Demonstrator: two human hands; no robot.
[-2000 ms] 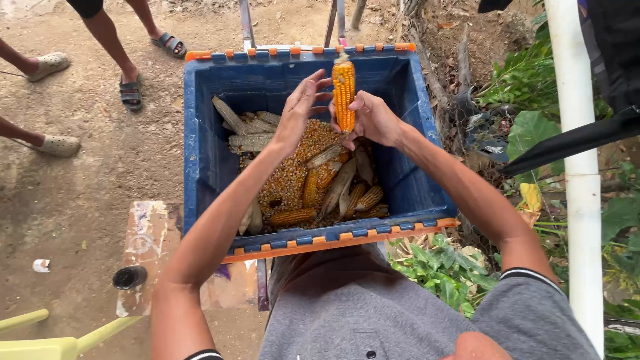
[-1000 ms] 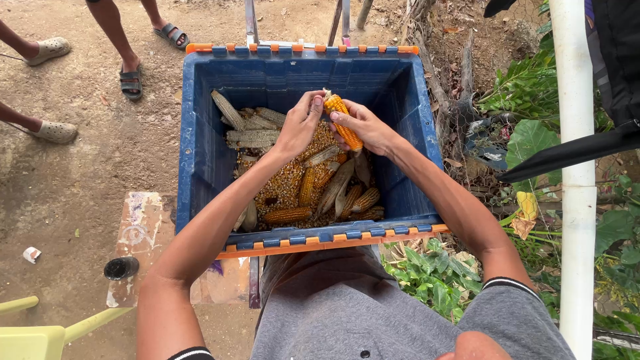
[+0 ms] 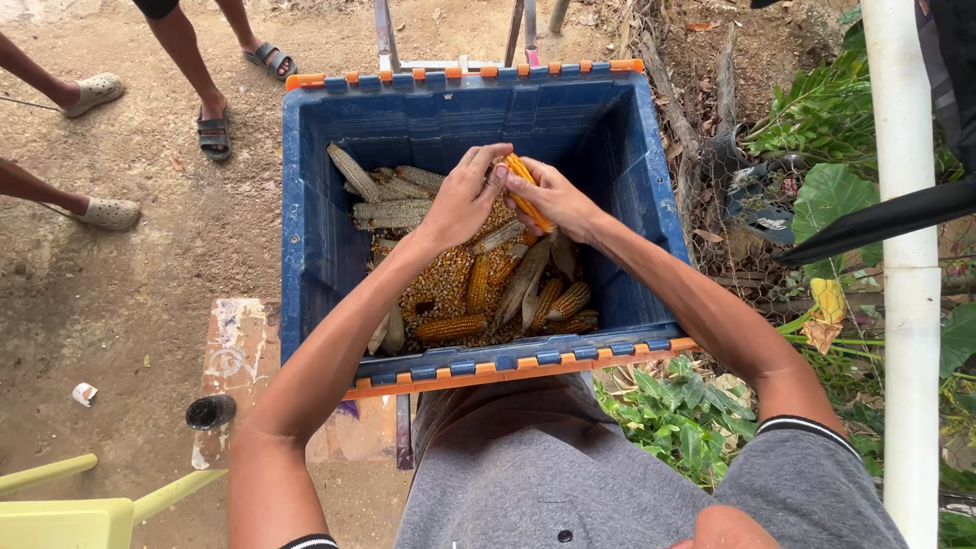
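Note:
Over the blue plastic crate (image 3: 457, 114), my right hand (image 3: 560, 200) grips an orange ear of dried corn (image 3: 526, 191). My left hand (image 3: 467, 194) is at the ear's upper end, its thumb and fingers against it; how firmly they press is hard to see. Loose corn kernels (image 3: 438, 282) lie in the crate below. Bare pale cobs (image 3: 393, 213) are at its left and back. Whole ears (image 3: 451, 328) and dry husks (image 3: 524, 282) lie at the front and right.
Two people's legs and sandals (image 3: 213, 133) are at the upper left. A painted board (image 3: 236, 343) with a dark cup (image 3: 210, 412) sits left of the crate, near a yellow plastic chair (image 3: 69, 522). A white pipe (image 3: 911, 305), wire mesh and plants stand at the right.
The ear, upright above the crate two seconds ago, is now lower and tilted. My left hand, apart from it then, now touches its upper end.

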